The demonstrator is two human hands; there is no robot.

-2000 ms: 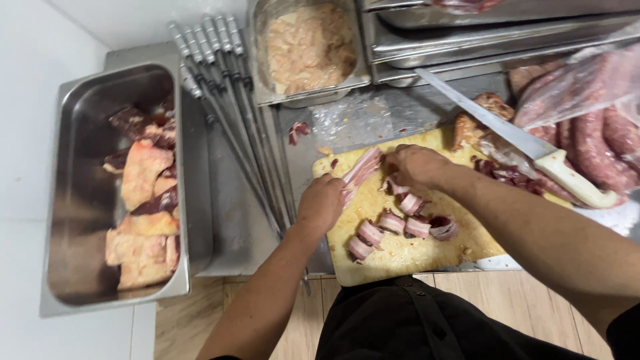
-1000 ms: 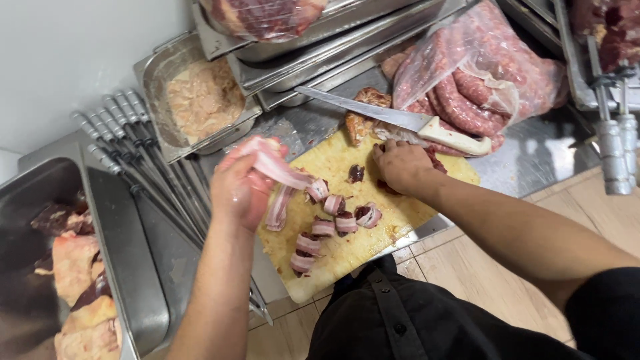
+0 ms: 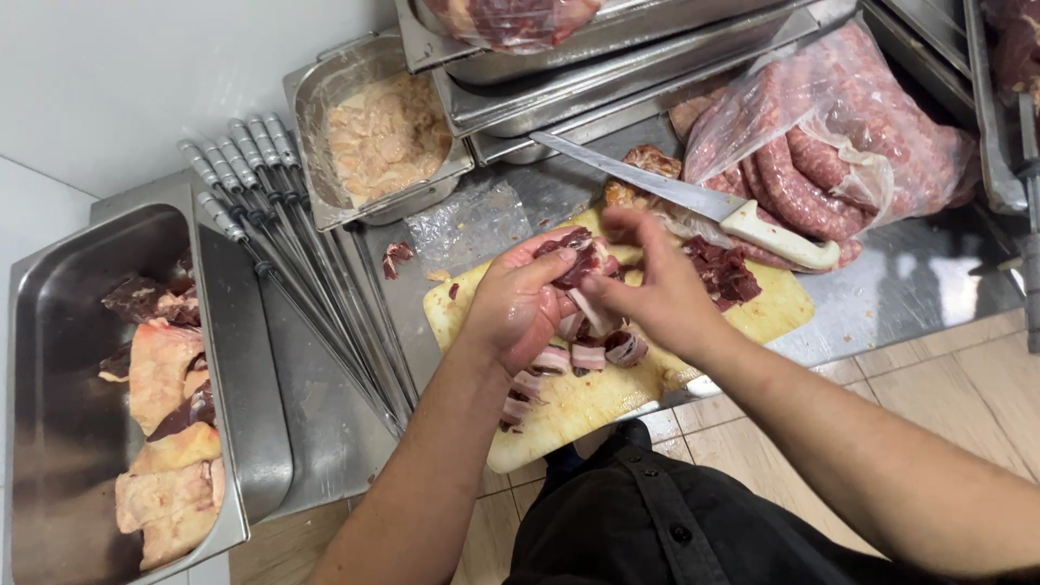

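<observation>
Above the yellow cutting board (image 3: 569, 431), my left hand (image 3: 520, 301) holds a piece of dark red meat (image 3: 571, 253) with a bacon strip (image 3: 597, 310) against it, hanging downward. My right hand (image 3: 662, 276) is beside it, thumb near the strip and fingers apart; whether the thumb touches the strip I cannot tell. Several bacon-wrapped meat rolls (image 3: 588, 356) lie in a bent row on the board under my hands. A pile of dark red meat pieces (image 3: 721, 270) is right of my right hand.
A long knife (image 3: 650, 180) rests across smoked meat and bagged sausages (image 3: 812, 162). Metal skewers (image 3: 301, 236) lie on the left of the steel counter, near a deep pan (image 3: 236, 455) of meat cuts. A pan of pale marinated meat (image 3: 390, 138) and stacked steel trays (image 3: 634, 73) stand behind.
My right hand has come from the meat pile to my left hand. Dark meat is now in my left hand with the bacon strip, which it held a second ago. The view has shifted.
</observation>
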